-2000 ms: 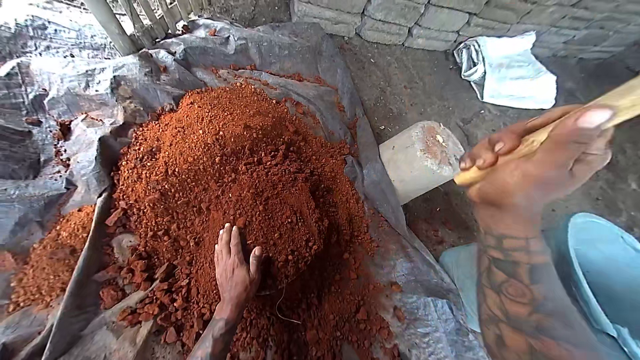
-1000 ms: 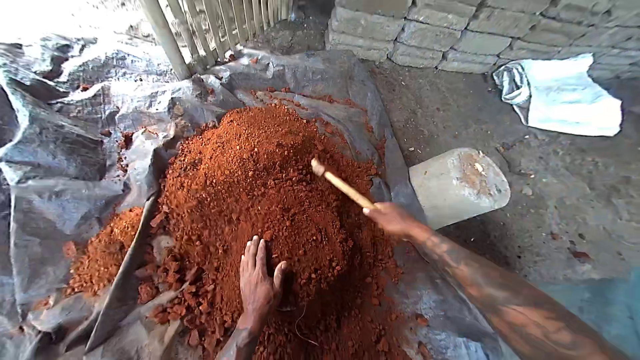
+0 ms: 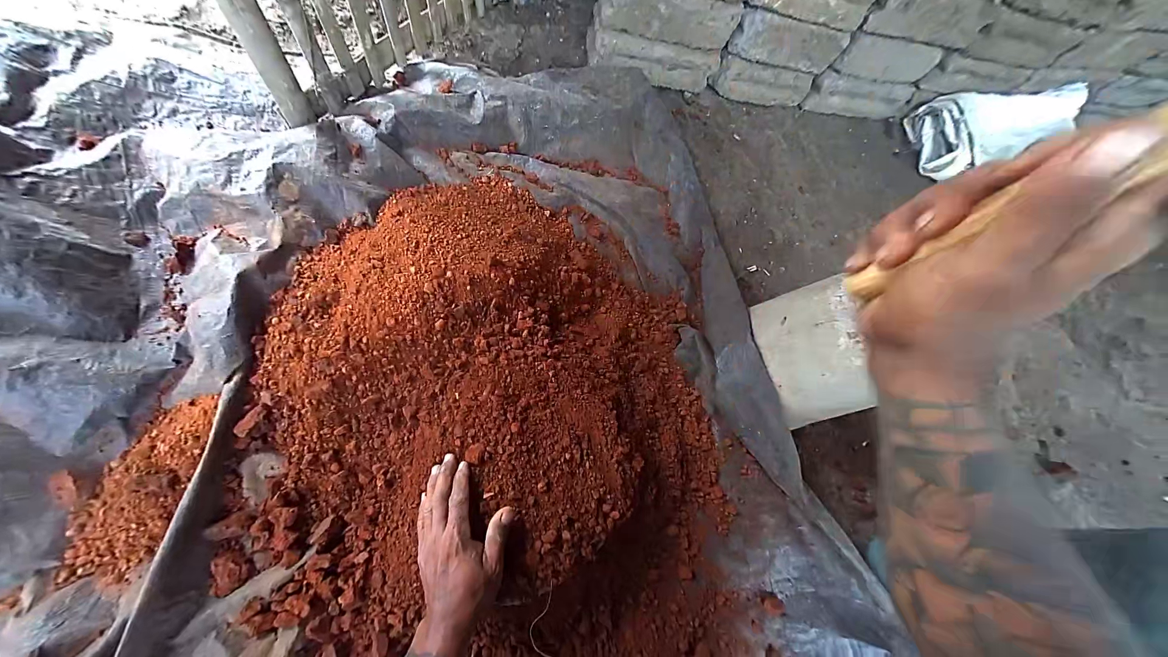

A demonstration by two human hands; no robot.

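Note:
My left hand [image 3: 459,547] lies flat, fingers apart, on the near side of a heap of reddish-brown crushed material [image 3: 511,365], lumpy at its lower left edge. Raised at the right, my right hand [image 3: 985,246] is blurred and closed round a light wooden handle [image 3: 876,278]. The handle's butt end points left; its far end runs out of view, so the tool's head cannot be seen. Below that hand stands or lies a pale cylindrical block [image 3: 808,356], partly hidden by it. A thin curved strand [image 3: 546,620] shows beside the heap near my left hand.
A grey plastic sheet [image 3: 639,109] lies under the heap, with a fold dividing off a smaller pile [image 3: 151,493] at left. A slatted fence [image 3: 265,64] and stacked blocks [image 3: 776,55] border the back. A white sack [image 3: 1013,128] lies at right.
A second ago my right hand was lower, with the tool's tip over the heap; now it is raised at the right. My left hand stays on the heap.

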